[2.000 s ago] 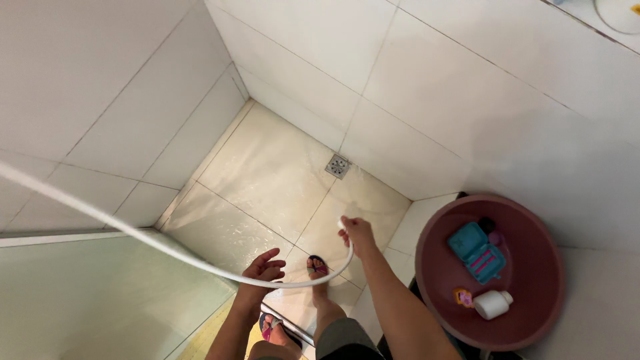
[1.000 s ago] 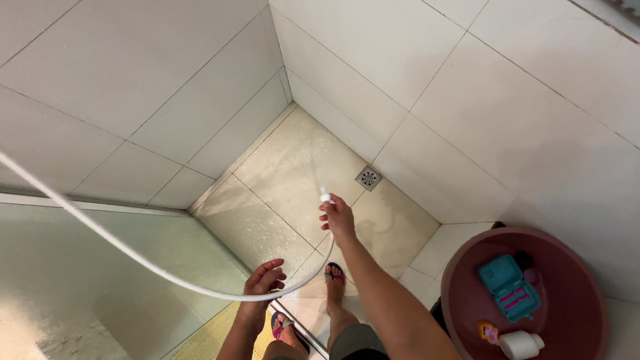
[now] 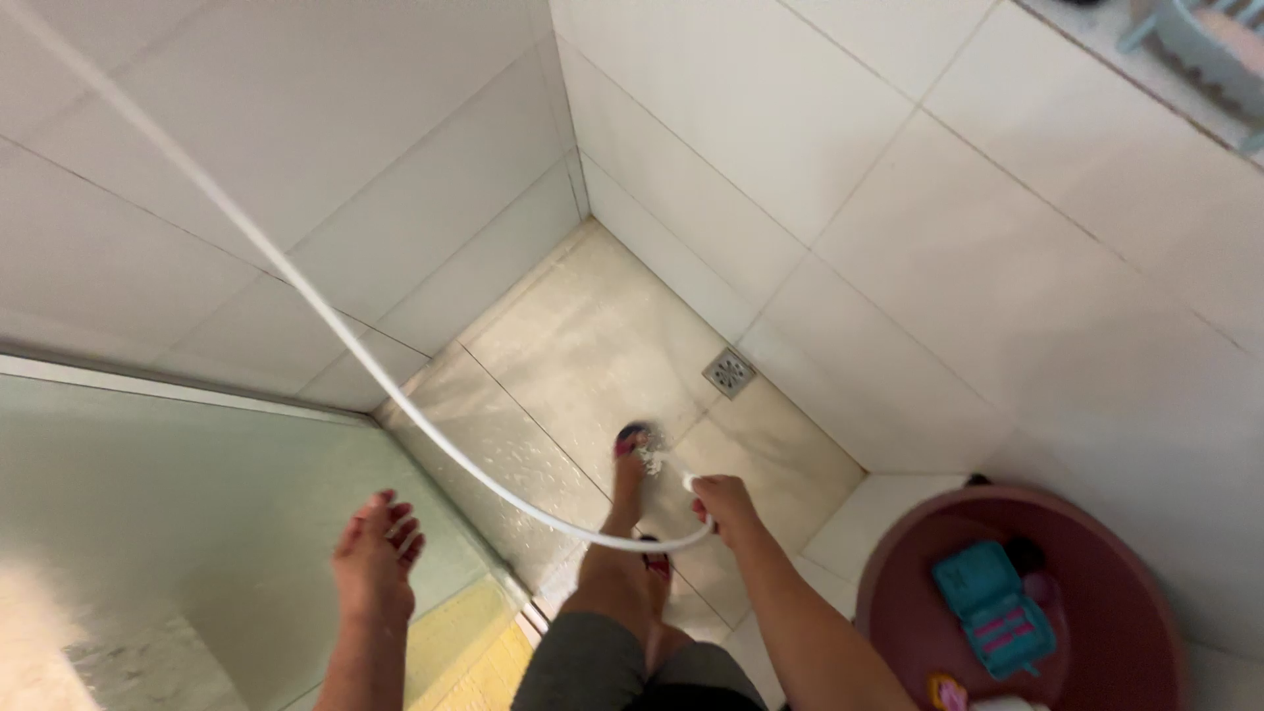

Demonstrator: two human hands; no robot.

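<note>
My right hand (image 3: 726, 504) is closed around the white end of a shower hose (image 3: 326, 311), and water comes out of it onto one of my sandaled feet (image 3: 634, 442). From that hand the hose curves down and then up to the upper left edge of the view. My left hand (image 3: 377, 548) is away from the hose, in front of the glass panel (image 3: 178, 474), with its fingers partly curled and nothing in it. The other sandaled foot (image 3: 656, 565) is partly behind the hose.
A square metal floor drain (image 3: 729, 372) lies by the right wall. At lower right stands a dark red plastic tub (image 3: 1136, 583) holding a teal case (image 3: 992, 607) and other small items. A light blue basket (image 3: 1205, 54) rests on a ledge at the top right. The floor tiles (image 3: 563, 296) are wet.
My left hand has moved left, away from the hose. One foot has moved forward under the water. My right hand still holds the hose end, now lower and nearer that foot.
</note>
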